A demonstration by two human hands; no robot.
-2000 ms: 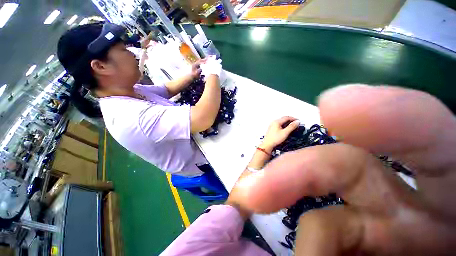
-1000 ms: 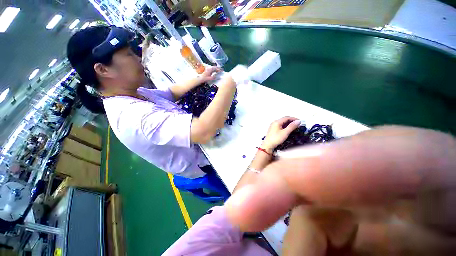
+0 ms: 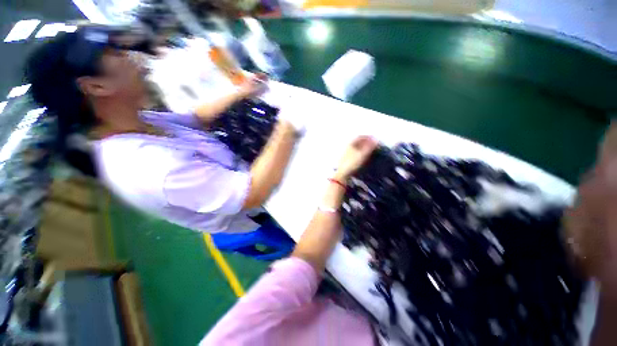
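A large heap of black charging cables (image 3: 446, 236) lies on the white-covered ledge (image 3: 467, 143) in front of me. The frame is blurred. My left hand (image 3: 355, 157), with a red string and a pale bracelet at the wrist, rests at the heap's upper left edge; I cannot tell whether its fingers hold a cable. My right hand (image 3: 595, 216) is cut off by the right edge, large and blurred, beside the heap; its fingers cannot be made out. A white box (image 3: 350, 73) lies on the green conveyor belt (image 3: 433, 74) beyond the ledge.
A neighbour in a light purple shirt (image 3: 162, 179) sits at the left, hands over another pile of black cables (image 3: 245, 128). An orange object (image 3: 225, 64) stands beyond that pile. A blue stool (image 3: 254, 243), yellow floor line (image 3: 224, 265) and brown cartons (image 3: 71, 226) are at the lower left.
My right hand has moved to the right edge, uncovering the cable heap. My left hand stays near the heap's edge. The white box now lies apart from the neighbour's hand. The view has shifted.
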